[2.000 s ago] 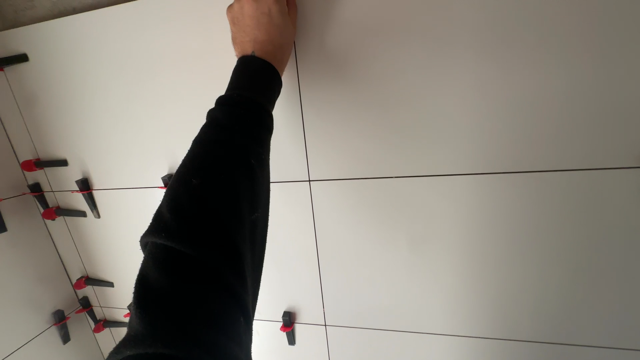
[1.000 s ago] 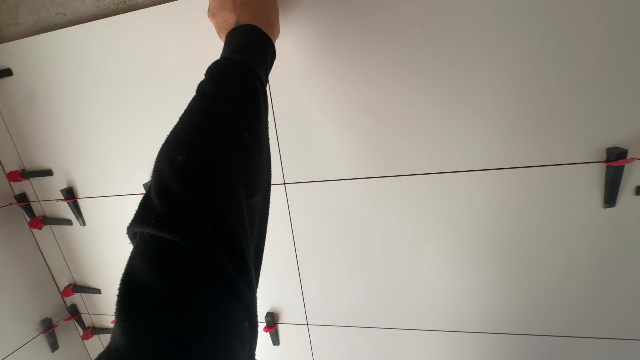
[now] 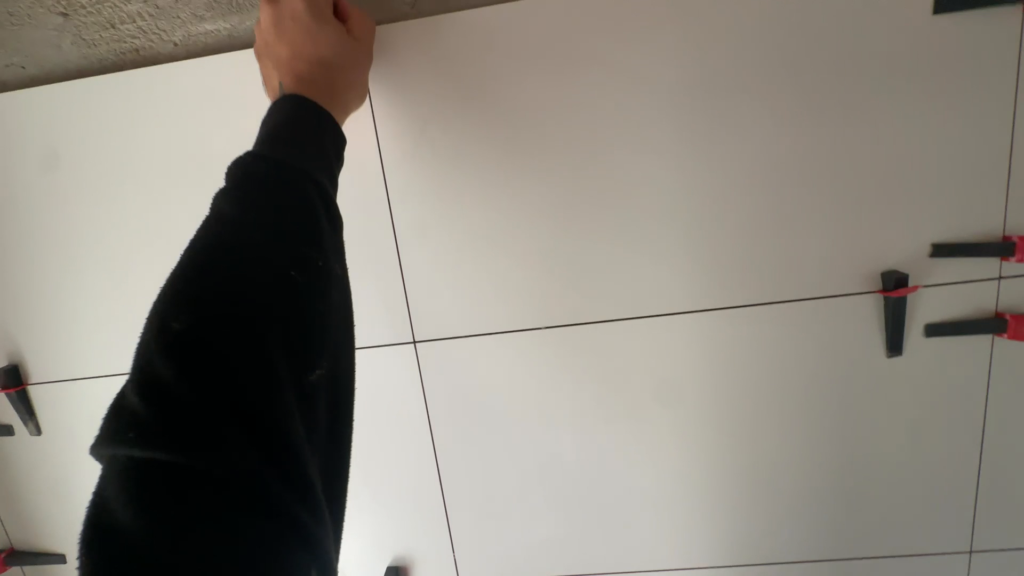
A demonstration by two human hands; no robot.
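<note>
My left hand [image 3: 316,56], in a black long sleeve, is raised at the top edge of a wall of large white tiles [image 3: 640,176]. Its back faces the camera and its fingers look curled, partly cut off by the frame's top. Whether they hold anything is hidden. The hand covers the upper end of a narrow dark upright joint [image 3: 392,212]. Below it, that joint crosses a level joint [image 3: 640,318]. My right hand is out of view.
Black tile-levelling wedges sit in red clips along the joints: an upright wedge [image 3: 894,316] and level wedges [image 3: 964,328] at right, others [image 3: 22,400] at left. Rough grey concrete [image 3: 144,32] borders the tiles above.
The view has shifted to the right, bringing more wedges into sight there. My left hand stays by the top of the upright joint, and more of it shows than one second ago.
</note>
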